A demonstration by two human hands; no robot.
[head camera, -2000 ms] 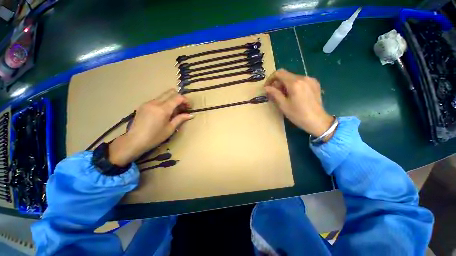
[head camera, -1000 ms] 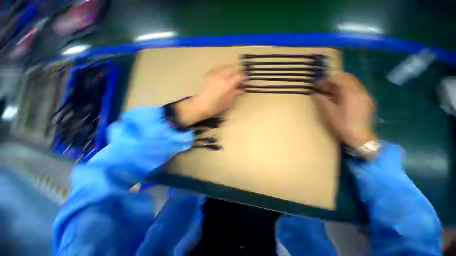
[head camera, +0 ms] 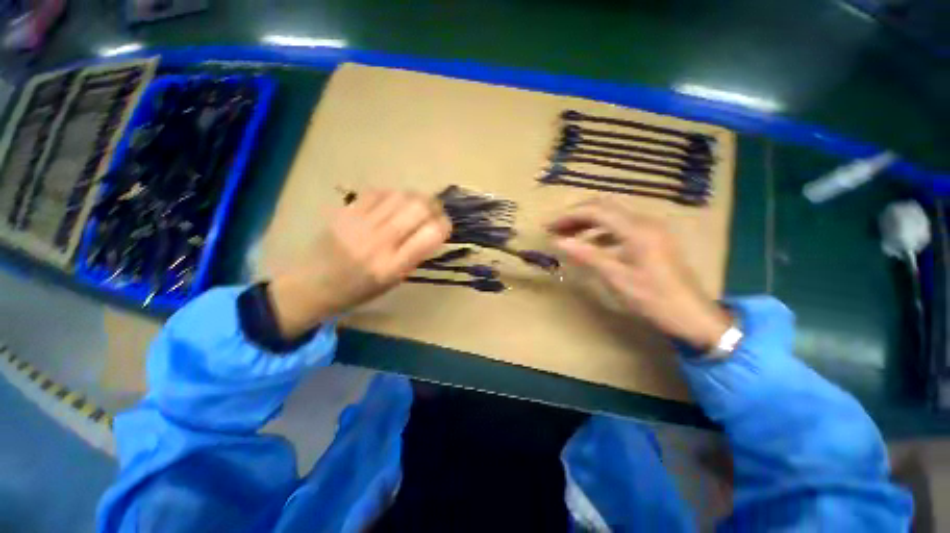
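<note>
Several short black cables lie side by side in laid rows at the upper right of the cardboard sheet. My left hand is closed over a black cable, whose tip shows beyond the knuckles; the fingers hide its middle. A loose pile of blurred black cables lies beside and under this hand. One cable end points right, below my right fingertips. My right hand is over the cardboard below the rows, fingers apart, with nothing visible in it.
A blue bin heaped with tangled black cables stands at the left. Filled cardboard sheets lie beyond it. A white squeeze bottle and a white wad on a dark stem lie at the right. A blue raised strip runs behind.
The view has swung left. The cable stretched between my hands earlier is now in the rows. My left hand has come back to the pile and my right hand has left the rows.
</note>
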